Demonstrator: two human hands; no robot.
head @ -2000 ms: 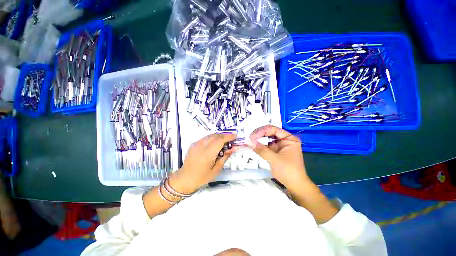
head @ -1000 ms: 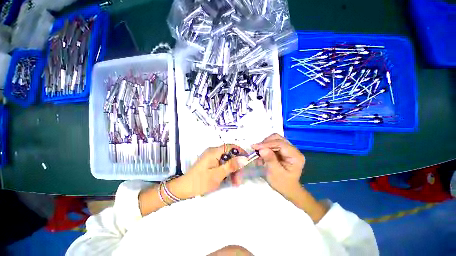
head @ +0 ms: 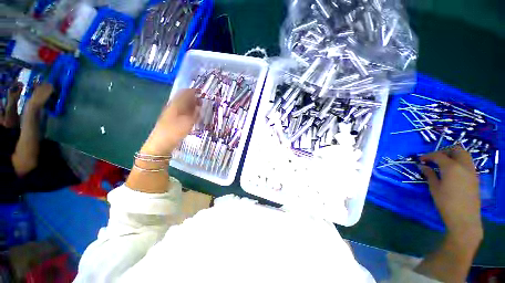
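My left hand point(head: 176, 122) is over the left side of the left white bin point(head: 183, 65), blurred; what its fingers hold, if anything, cannot be told. Finished pieces point(head: 221, 113) with silver tubes and dark red parts lie in that bin, with a row at its near end. My right hand point(head: 455, 185) reaches into the right blue tray point(head: 387, 152), fingertips at the rod pieces point(head: 443, 119); whether it grips one is unclear. The middle white bin point(head: 253, 138) holds silver tubes point(head: 310, 116) and a heap of white small parts point(head: 315, 177).
A clear plastic bag point(head: 351, 41) of tubes lies at the middle bin's far end. Blue trays with metal parts point(head: 163, 38) point(head: 108, 37) stand at the far left. Another person's hands point(head: 37, 99) are at the left edge. A bead strand point(head: 256, 52) lies behind the bins.
The view has swung, shifting the bins rightward. My hands have parted from the piece held between them: the left is over the left bin, the right in the blue tray.
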